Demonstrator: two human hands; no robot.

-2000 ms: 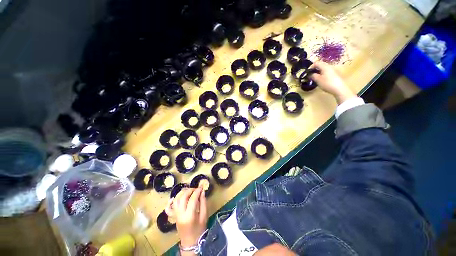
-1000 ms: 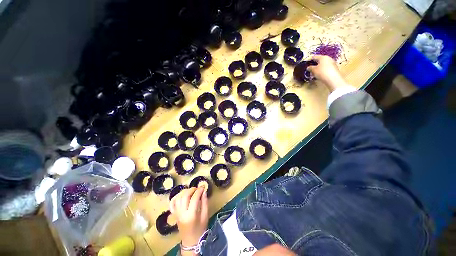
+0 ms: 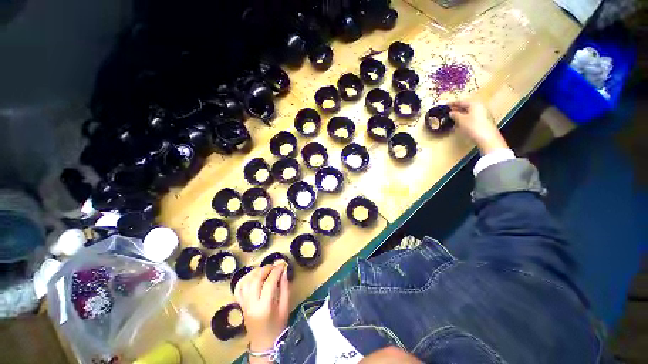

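Observation:
Glossy black cups with pale centres stand open side up in uneven rows on the light board, such as the cup (image 3: pixel 362 212) near the front edge. My right hand (image 3: pixel 467 117) is at the right end of the rows, fingertips on the rim of a black cup (image 3: pixel 437 119) that stands apart. My left hand (image 3: pixel 263 295) is at the lower left, fingers drawn together over the near cups and partly covering them. Whether it pinches something is too small to tell. A purple trim pile (image 3: pixel 451 76) lies scattered beyond my right hand.
Unsorted black cups (image 3: pixel 259 99) are heaped behind the rows. A clear plastic bag (image 3: pixel 117 298), white round caps (image 3: pixel 160 244), a white scrap (image 3: pixel 187 322) and a yellow bottle (image 3: pixel 160 354) are at the lower left. A blue bin (image 3: pixel 582 89) stands beyond the green bench edge.
My right hand and its cup have moved towards the bench edge, away from the neighbouring cup and the purple pile. My left hand stays over the near cups. The whole view has shifted slightly.

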